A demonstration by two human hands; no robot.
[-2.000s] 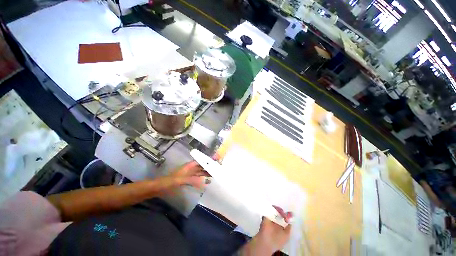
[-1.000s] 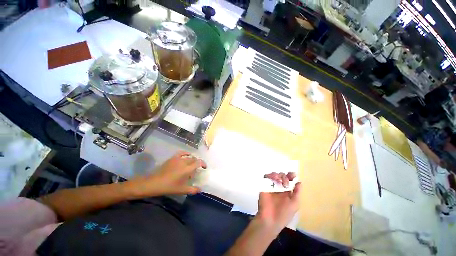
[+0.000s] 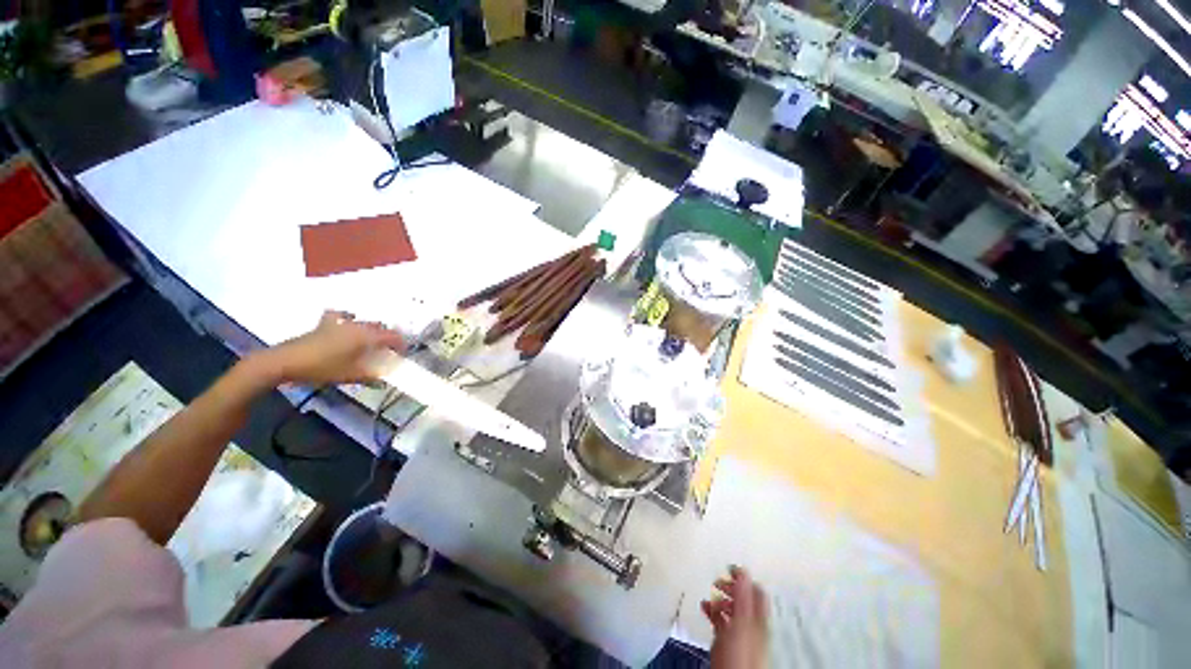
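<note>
My left hand (image 3: 342, 350) is at the left of the roller machine and grips one end of a long white strip piece (image 3: 460, 408). The strip's tapered tip points right, towards the steel bed beside the near glue tank (image 3: 627, 425). My right hand (image 3: 739, 617) is low at the bottom edge, partly cut off, fingers apart and empty, over the near edge of a pale backing paper sheet (image 3: 836, 575). Dark grey strip pieces (image 3: 839, 369) lie in rows on another white sheet on the tan board.
The second glue tank (image 3: 705, 281) stands before the green housing (image 3: 725, 225). Brown leather strips (image 3: 542, 298) lie beside the machine. A red-brown leather piece (image 3: 357, 244) lies on the left table. A round bucket (image 3: 359, 555) is below the table edge. Brown strips (image 3: 1023, 403) lie far right.
My left hand has moved left and up from the paper, past the machine, with the white strip in it. My right hand has moved down to the frame's bottom edge. The view has turned left.
</note>
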